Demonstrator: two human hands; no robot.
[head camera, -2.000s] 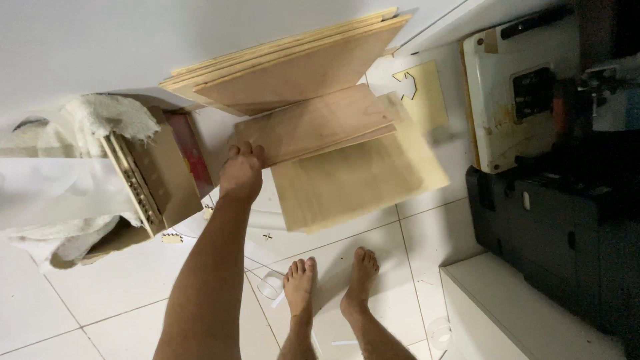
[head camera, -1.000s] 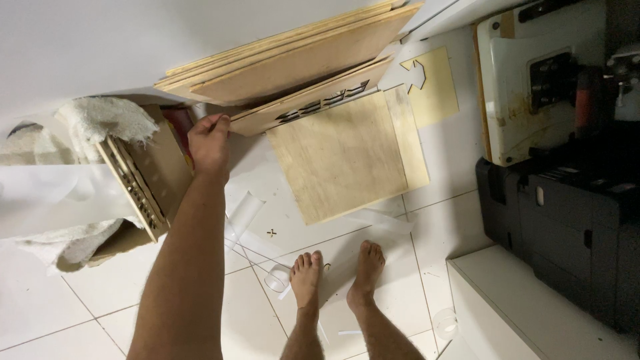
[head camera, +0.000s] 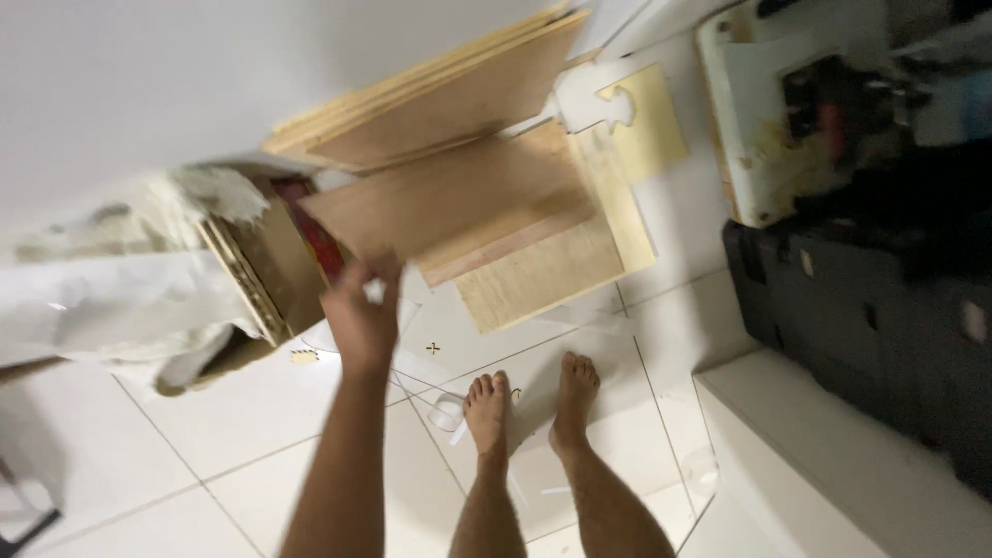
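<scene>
My left hand (head camera: 363, 310) reaches up from the bottom, its thumb and fingers pinched at the near left edge of a brown plywood sheet (head camera: 457, 201). Hand and sheet are blurred. The sheet slopes over another brown sheet (head camera: 508, 252) and a pale plywood sheet (head camera: 550, 271) on the floor. Behind it, several plywood sheets (head camera: 449, 108) lean together against the white wall. A pale sheet with a cut-out (head camera: 659, 132) lies to the right. My right hand is not in view.
At left is an open cardboard box (head camera: 287, 271) with white fibrous material. A clear tape roll (head camera: 447, 412), small cut pieces and strips lie on the tiles near my bare feet (head camera: 488, 411). A black case (head camera: 852, 325) and a white cabinet (head camera: 814, 457) stand at right.
A second ago a brown sheet stood steeply near the leaning stack, with dark-edged cut-outs showing beside it. Now a brown sheet slopes down over that spot and part of the pale sheet.
</scene>
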